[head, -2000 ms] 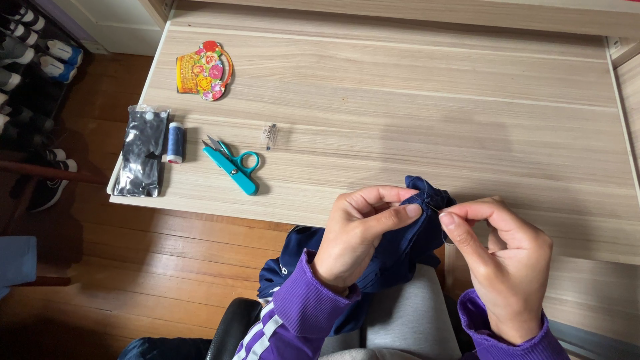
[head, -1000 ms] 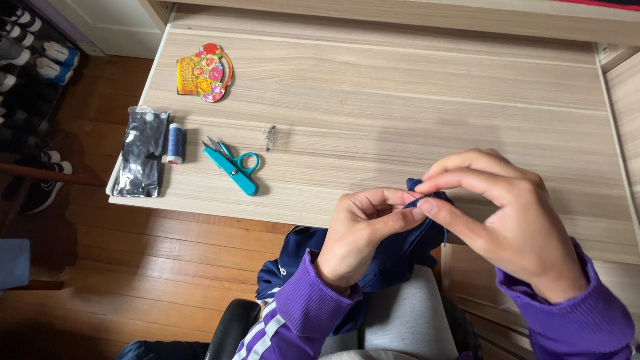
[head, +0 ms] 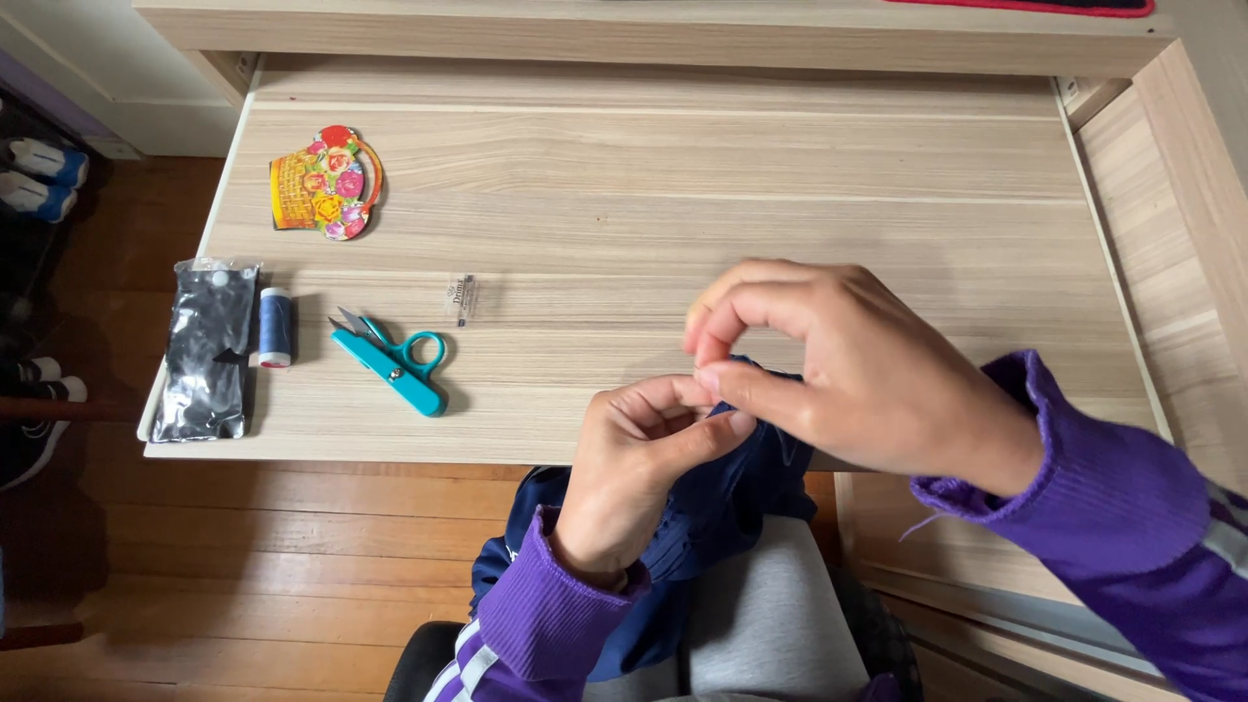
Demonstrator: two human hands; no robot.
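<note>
Navy blue fabric lies over my lap and rises to my hands near the front edge of the pull-out shelf. My left hand pinches the top of it between thumb and fingers. Just above and to the right, my right hand has thumb and fingertips closed together at the same spot; whatever they pinch is too small or hidden to tell. Teal thread snips lie to the left with their blades apart. Beside them stand a spool of blue thread and a small clear packet.
A black plastic packet lies at the shelf's left front corner. Farther back is a flower-basket-shaped card. The raised desk edge runs along the back. Shoes are on a rack at the far left.
My right hand was lower and to the right of the fabric two seconds ago; it has come up and over it, palm turned down. My left hand has kept its pinch on the fabric.
</note>
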